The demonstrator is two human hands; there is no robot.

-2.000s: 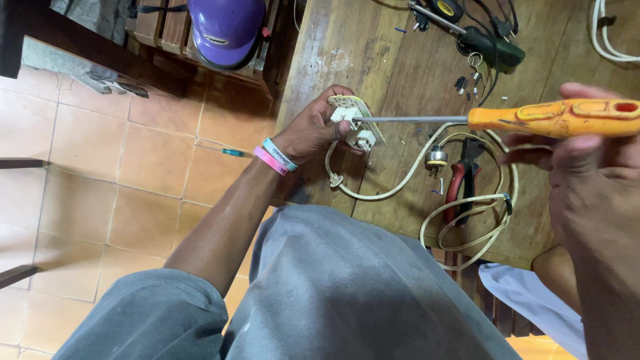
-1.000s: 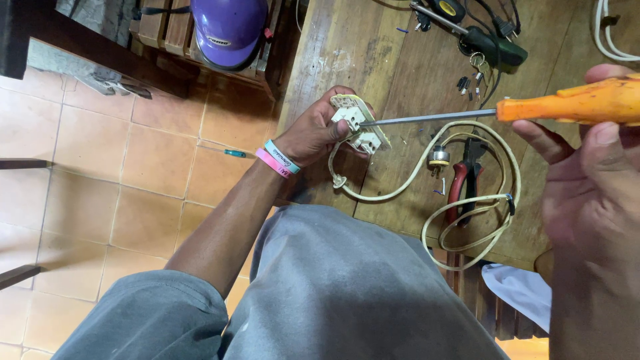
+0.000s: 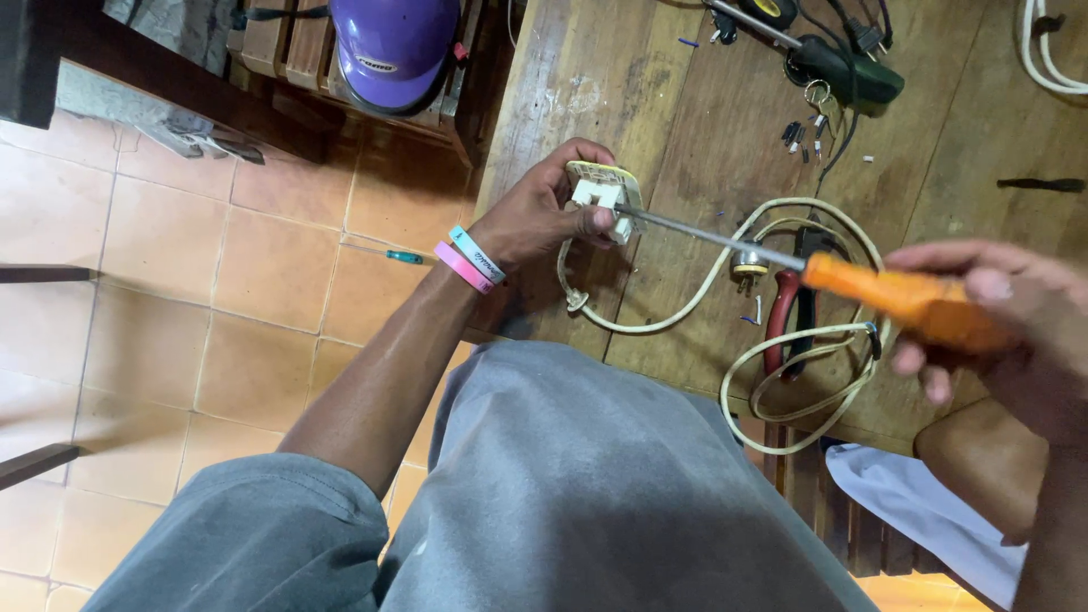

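Note:
My left hand (image 3: 544, 212) grips a white electrical socket plate (image 3: 605, 187) with wiring blocks on its back, above the table's near edge. A cream cable (image 3: 680, 314) with a knot runs from the plate and coils to the right. My right hand (image 3: 994, 306), partly blurred, holds the orange handle of a long screwdriver (image 3: 884, 289). The screwdriver's tip rests at the white block beside my left thumb; the exact contact is hard to see. Under the coiled cable lie red-handled pliers (image 3: 780, 323), with a round metal-and-white electrical part (image 3: 750, 262) left of them.
On the wooden table (image 3: 977, 127) are a dark green-handled tool (image 3: 850, 72), a key ring (image 3: 818, 93), cable scraps and a black plug (image 3: 865, 36). A purple helmet (image 3: 395, 51) sits on a slatted bench. A small screwdriver (image 3: 403, 257) lies on the floor tiles. Another person's limb shows at lower right.
The screwdriver's handle has swung downward in view and its shaft now slants, while the tip stays at the socket plate. My left hand keeps its hold on the plate.

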